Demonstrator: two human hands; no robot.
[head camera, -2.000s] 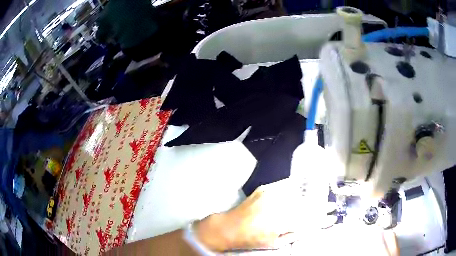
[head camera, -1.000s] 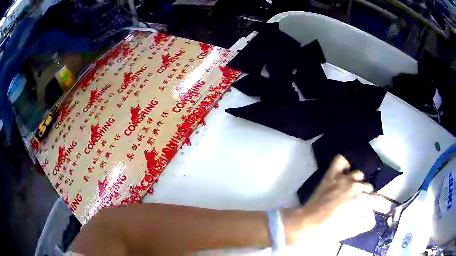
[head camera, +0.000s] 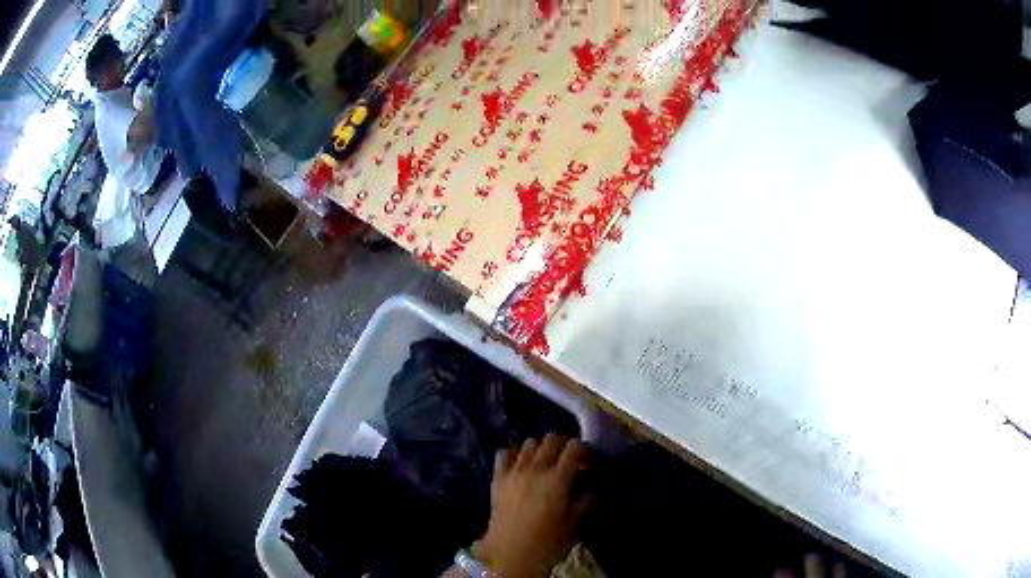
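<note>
My left hand (head camera: 534, 502), with a pale band at the wrist, is low in the middle, over a white bin. Its fingers are bent against dark cloth; whether they grip it cannot be told. Dark cloth pieces (head camera: 441, 412) lie heaped in the white bin (head camera: 328, 412), below the table's front edge. Only blurred fingertips of my right hand (head camera: 811, 567) show at the bottom edge, right of centre; the rest is cut off. More dark cloth (head camera: 978, 141) lies on the white table (head camera: 746, 282) at the upper right.
A tan board with red print (head camera: 497, 147) lies along the table's left side. The table's front edge runs diagonally between the bin and the tabletop. A person (head camera: 119, 147) is at the far upper left, beyond the grey floor (head camera: 260, 361). The sewing machine is out of view.
The view has swung left and down, from the machine to the bin. My left hand has moved from the cloth beside the machine to the bin. Right fingertips now show at the bottom.
</note>
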